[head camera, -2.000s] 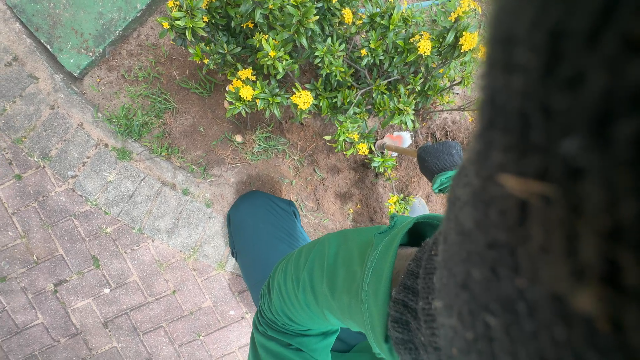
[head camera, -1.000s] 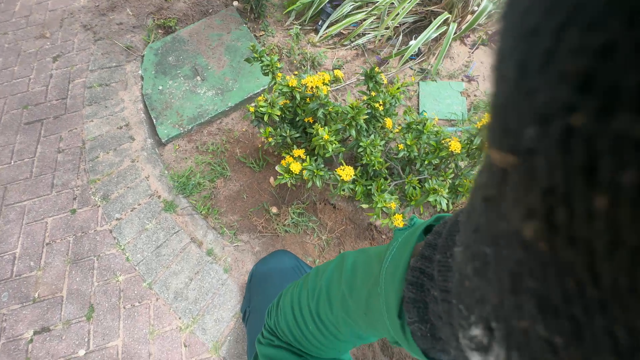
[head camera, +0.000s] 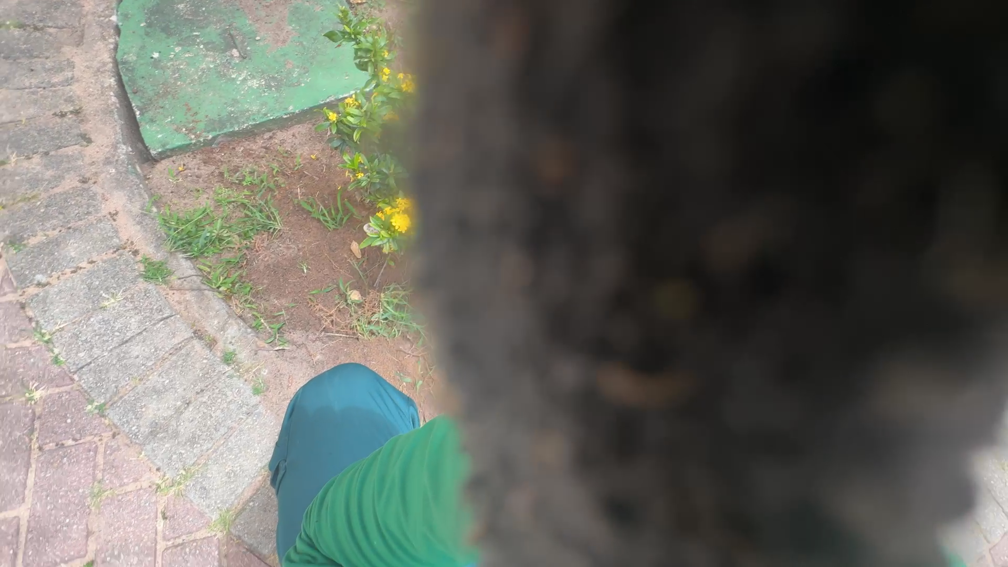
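A dark, strongly blurred shape, apparently my left hand (head camera: 669, 315) in a dark knit glove, fills most of the right half very close to the camera. Its fingers cannot be made out, nor whether it holds anything. A green sleeve (head camera: 386, 504) runs up to its lower left edge, over a knee in blue-green trousers (head camera: 339, 425). My right hand is not in view. Part of a leafy shrub with yellow flowers (head camera: 400, 222) shows just left of the dark shape, which hides the remainder.
Reddish bare soil (head camera: 299, 291) with grass tufts (head camera: 197, 230) lies ahead of the knee. A green-painted slab (head camera: 236, 71) is set at the top left. A curved concrete curb (head camera: 209, 303) borders grey and reddish paving blocks (head camera: 63, 488) on the left.
The dark gloved hand now covers much more of the view and most of the shrub. The other gloved hand, seen two seconds ago with a wooden-handled tool, is out of sight.
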